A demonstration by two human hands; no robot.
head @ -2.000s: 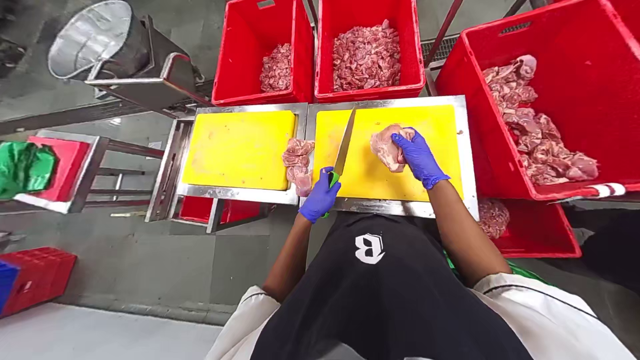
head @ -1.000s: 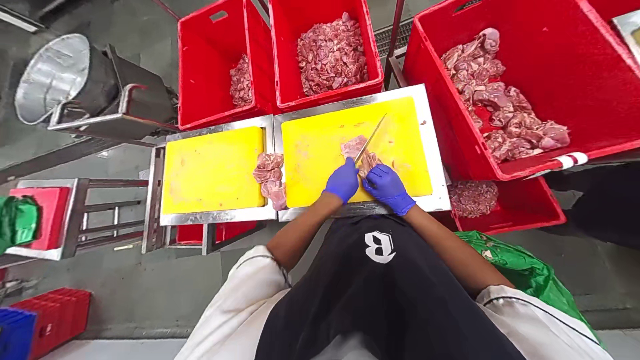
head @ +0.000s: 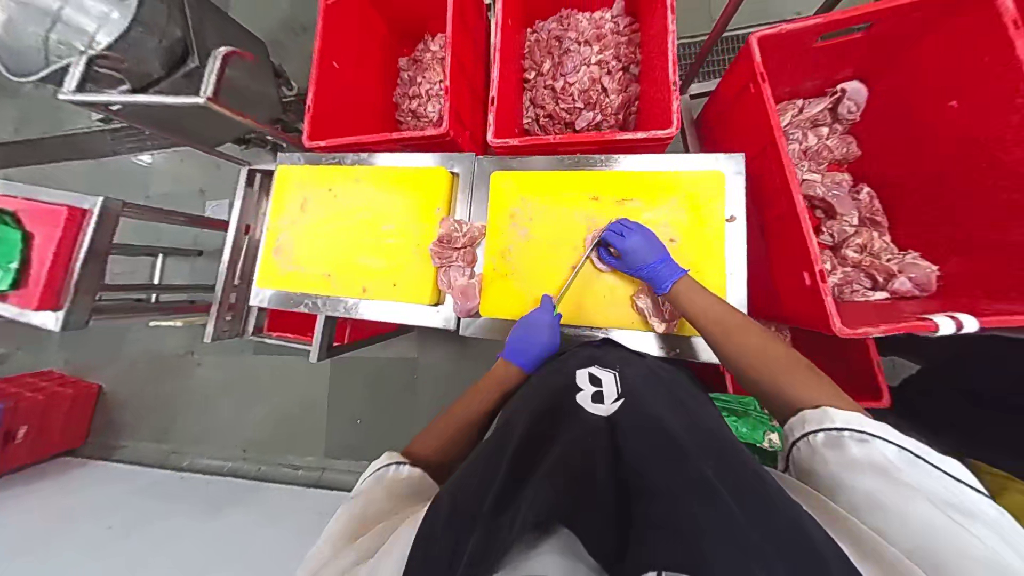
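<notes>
My left hand [head: 534,334], in a blue glove, is closed on the handle of a knife [head: 578,274], whose blade slants up and right over the right yellow cutting board [head: 528,212]. My gloved right hand [head: 638,252] is at the blade's far end, fingers on a small piece of raw meat [head: 596,254], partly hidden by the hand. Another meat piece [head: 656,309] lies by my right wrist near the board's front edge. Several raw pieces [head: 458,260] are in a row between this board and the left yellow board [head: 356,232].
Red crates of cut meat stand behind the boards, one at the left [head: 392,142] and one at the middle [head: 582,144]. A large red crate [head: 768,192] with bigger meat pieces is at the right. A steel frame [head: 232,256] borders the left board. A metal container [head: 72,32] stands upper left.
The hands were close together over the meat a second ago; now my left hand is nearer the front edge and my right hand farther up the board. A separate piece shows by my right wrist.
</notes>
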